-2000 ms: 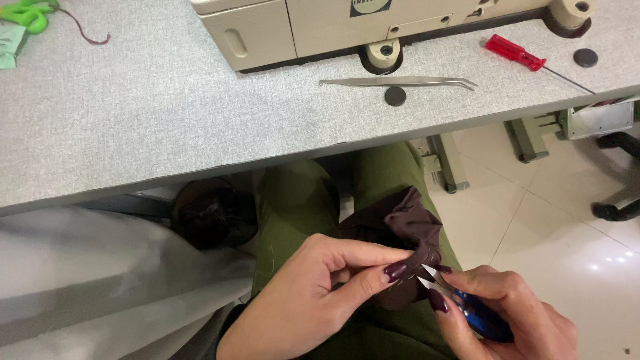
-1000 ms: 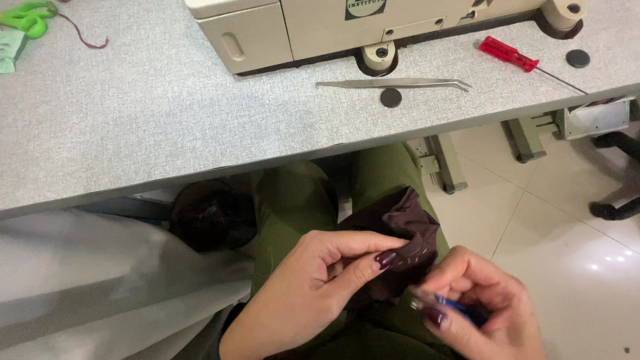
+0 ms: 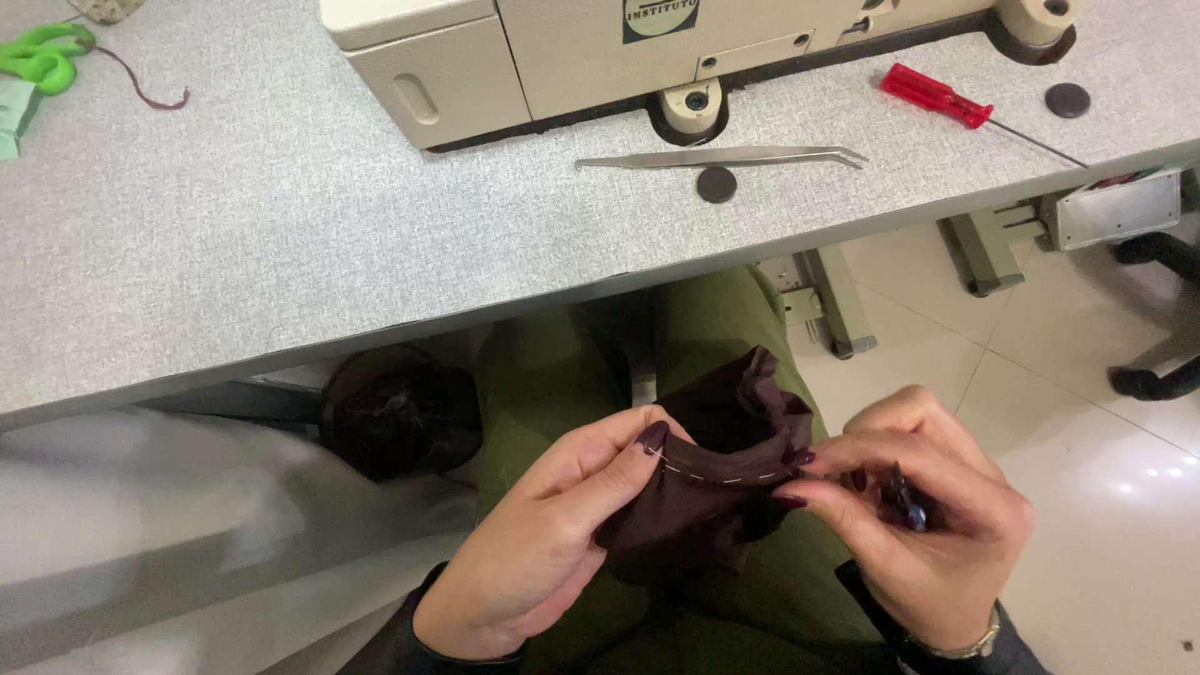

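Observation:
A dark brown fabric piece [image 3: 694, 506] hangs over my lap, with a line of white basting stitches along its curved edge. My left hand [image 3: 562, 525] pinches that edge at the left end of the stitches, between thumb and fingers. At the right end of the stitches, the thumb and index fingertips of my right hand [image 3: 919, 506] are at the same edge. Small thread snips [image 3: 907, 502], dark with some blue, lie tucked inside the curled fingers of my right hand; their blades are mostly hidden.
On the grey table stand a cream sewing machine [image 3: 581, 56], bent-tip tweezers [image 3: 722, 157], dark discs [image 3: 716, 185] and a red-handled screwdriver [image 3: 937, 97]. Green-handled scissors [image 3: 42, 58] lie at the far left. A dark round bin [image 3: 398, 412] is below the table edge, beside white cloth [image 3: 187, 544].
The snips, at the fabric with blades forward two seconds ago, are now tucked in my right palm. My right fingertips have come to the fabric's edge, and the stitched edge is spread between both hands.

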